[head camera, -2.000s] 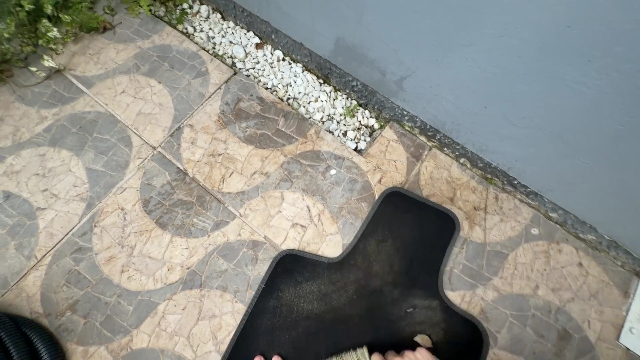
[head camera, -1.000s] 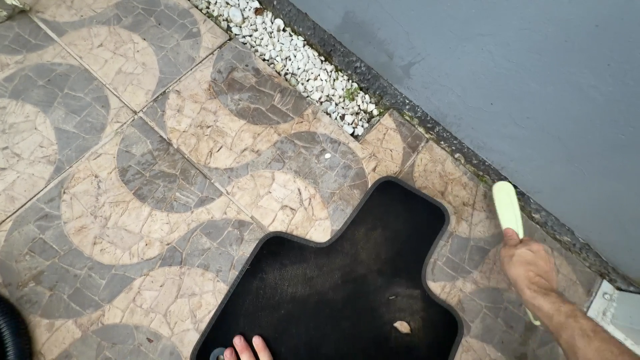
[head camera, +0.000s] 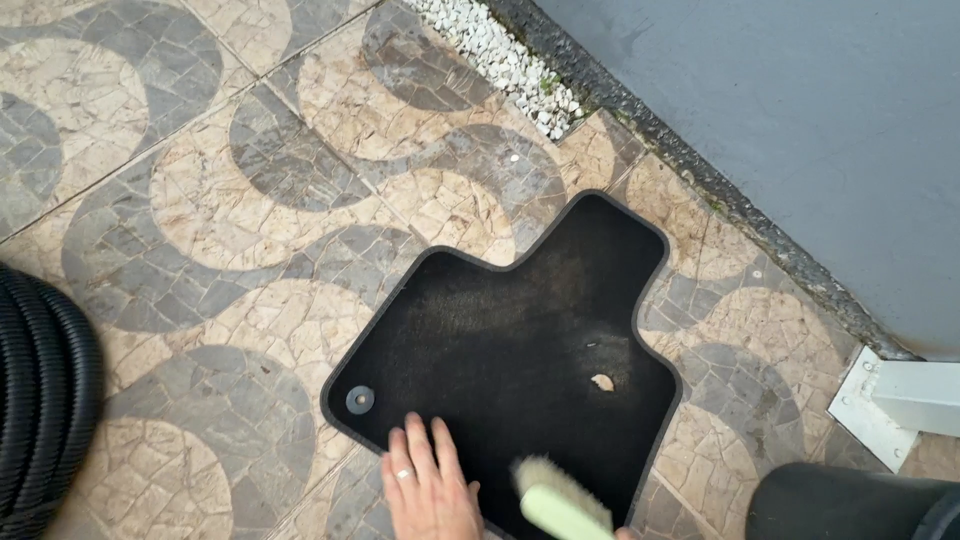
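Observation:
A black carpet car floor mat (head camera: 510, 337) with a bound edge lies on the patterned tiles. It has a round grey fastener ring (head camera: 360, 400) at its left corner and a torn hole at the right that shows something tan. My left hand (head camera: 431, 480), a ring on one finger, rests palm down with fingers spread on the mat's lower left part. At the bottom edge, only a bit of my right hand (head camera: 624, 533) shows, at a pale green brush (head camera: 562, 510) whose light bristles are over the mat, slightly blurred.
Coiled black corrugated hose (head camera: 45, 405) lies at the left. A grey wall (head camera: 795, 135) runs along the upper right, with white pebbles (head camera: 517, 71) beside its base. At the right are a white metal post base (head camera: 877, 409) and a dark cylindrical object (head camera: 847, 502).
The right hand and brush have moved from beside the wall, right of the mat, down to the mat's lower part. The left hand stays on the mat.

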